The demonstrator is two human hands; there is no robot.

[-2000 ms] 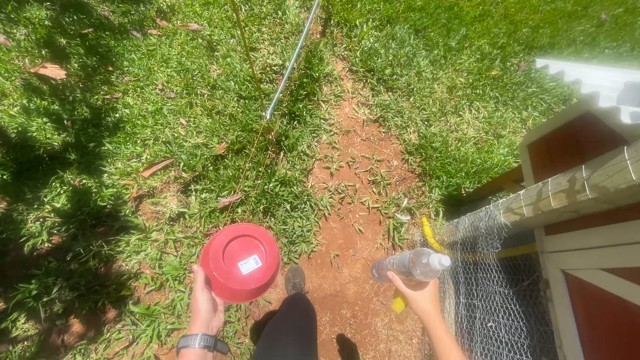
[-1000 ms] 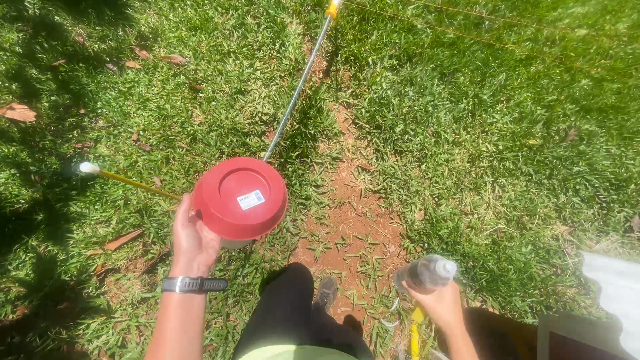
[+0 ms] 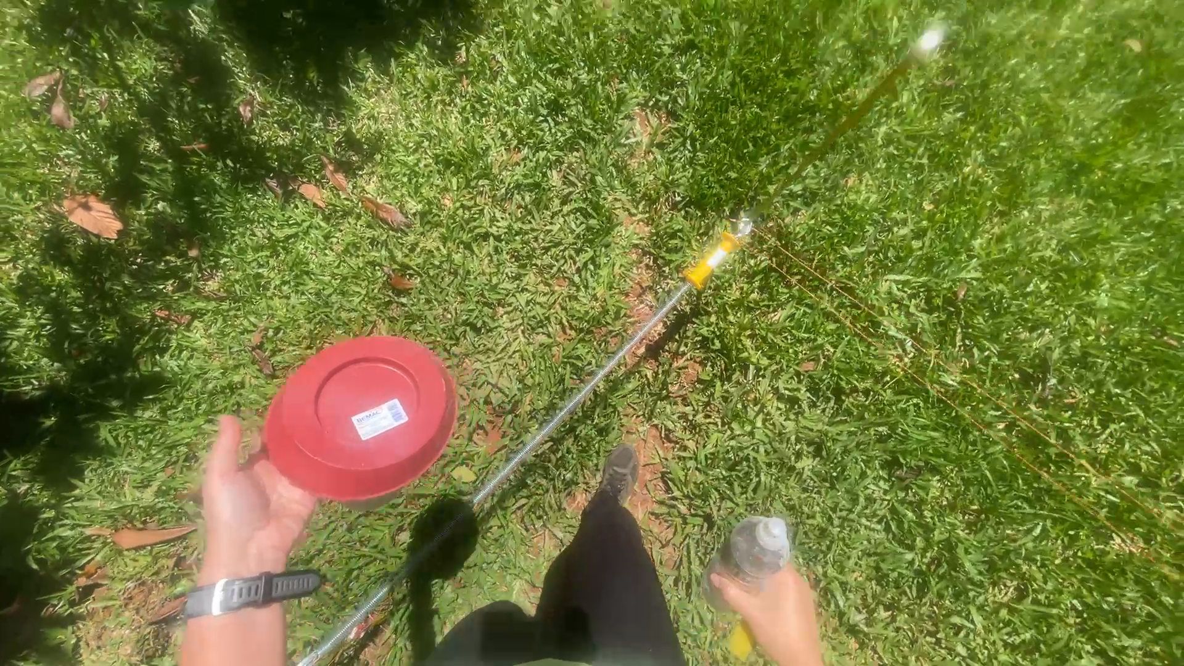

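A round red plastic lid or dish (image 3: 363, 418) bearing a white label rests on my left hand (image 3: 254, 509), palm up, with the thumb apart at its rim and the other fingers partly hidden under it. My right hand (image 3: 777, 615), at the lower right, grips a clear plastic bottle (image 3: 754, 553) with a whitish cap. Something yellow (image 3: 742, 640) shows just below that hand; whether it is held too, I cannot tell.
A metal spring gate (image 3: 592, 384) with a yellow handle (image 3: 710, 261) runs diagonally across the grass ahead of my legs. Thin wires (image 3: 911, 370) stretch to the right. A blurred post with a white top (image 3: 930, 39) stands at the upper right. Dry leaves (image 3: 92, 215) lie left.
The view has moved away from the wire mesh and wooden structure seen at the right earlier. The spring now crosses lower in the view, near my legs. Both hands keep hold of the red piece and the bottle.
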